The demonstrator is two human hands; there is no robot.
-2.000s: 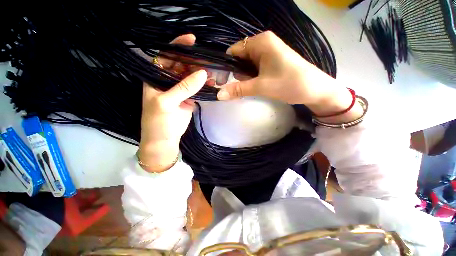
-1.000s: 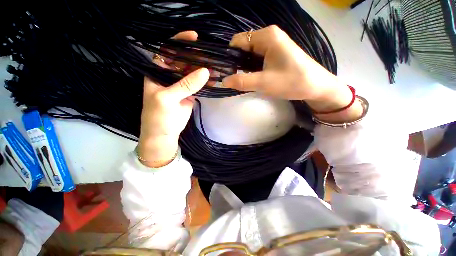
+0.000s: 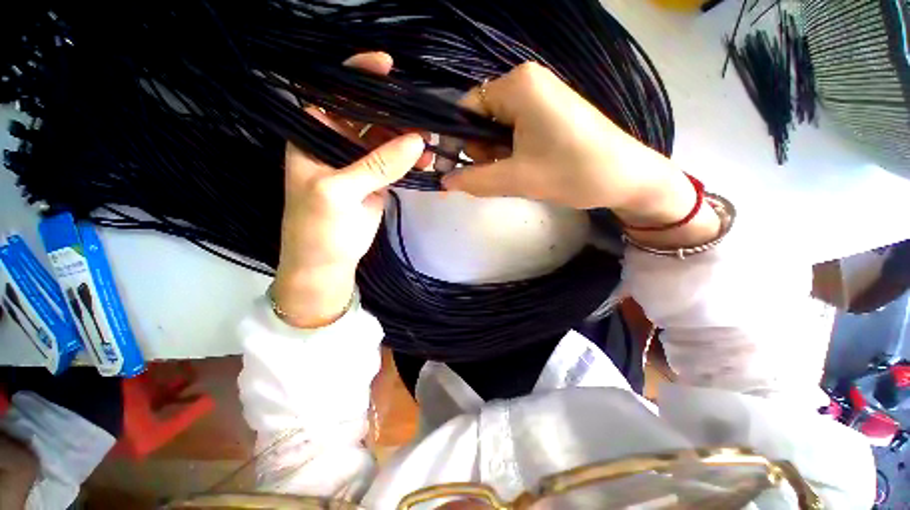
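Observation:
A large hank of thin black cables [image 3: 200, 120] lies looped over the white table, its small plug ends [image 3: 35, 164] massed at the far left. The loop bends round at the right and its near part [image 3: 469, 314] hangs close to my body. My left hand [image 3: 334, 204] is under and around a strand bundle, thumb on the near side. My right hand [image 3: 559, 149] holds the same strands from the right, fingers over them, thumb below. The fingertips nearly meet; a thin dark cable piece shows between them. Some fingers are hidden behind the strands.
Two blue-and-white retail boxes [image 3: 92, 299] lie at the left table edge. Short black ties [image 3: 773, 85] lie at the upper right beside a mesh basket [image 3: 863, 75]. A red stool-like object [image 3: 160, 408] is below the table at left. Part of a person [image 3: 40, 448] shows at lower left.
The held strands have drawn together into a tighter bundle between my hands. My right fingers have shifted slightly and curl more. Both hands stay in nearly the same place.

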